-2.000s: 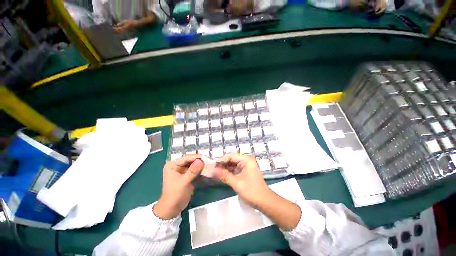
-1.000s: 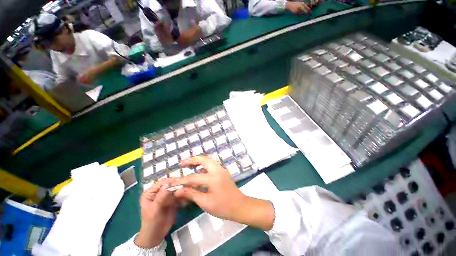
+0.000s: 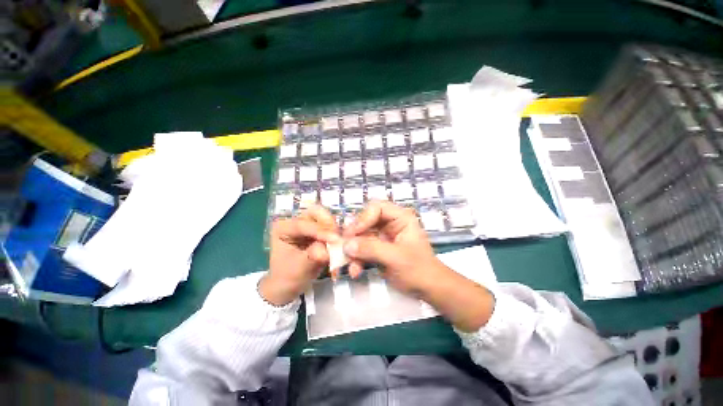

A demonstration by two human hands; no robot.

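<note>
My left hand [image 3: 300, 247] and my right hand [image 3: 390, 244] meet in front of me, over the near edge of the blister tray [image 3: 365, 158]. Between their fingertips they hold a small flat whitish part [image 3: 336, 255], held upright. Its underside and the exact finger contact are partly hidden. The clear tray holds rows of small white-faced parts. Below my hands lies a release liner sheet [image 3: 341, 322] with grey areas and white gaps; my hands and right sleeve cover part of it.
Loose white paper [image 3: 186, 206] lies at left beside a blue box [image 3: 59, 230]. A small grey piece [image 3: 251, 175] lies by it. More white paper [image 3: 499, 174] covers the tray's right edge. Spare pad sheets [image 3: 591, 218] and a tray stack [image 3: 666, 174] stand right. A round-part tray [image 3: 662, 357] is low right.
The view has swung back left and down, so the people opposite are out of view. My fingers have moved around the small part, which now shows its pale face upright.
</note>
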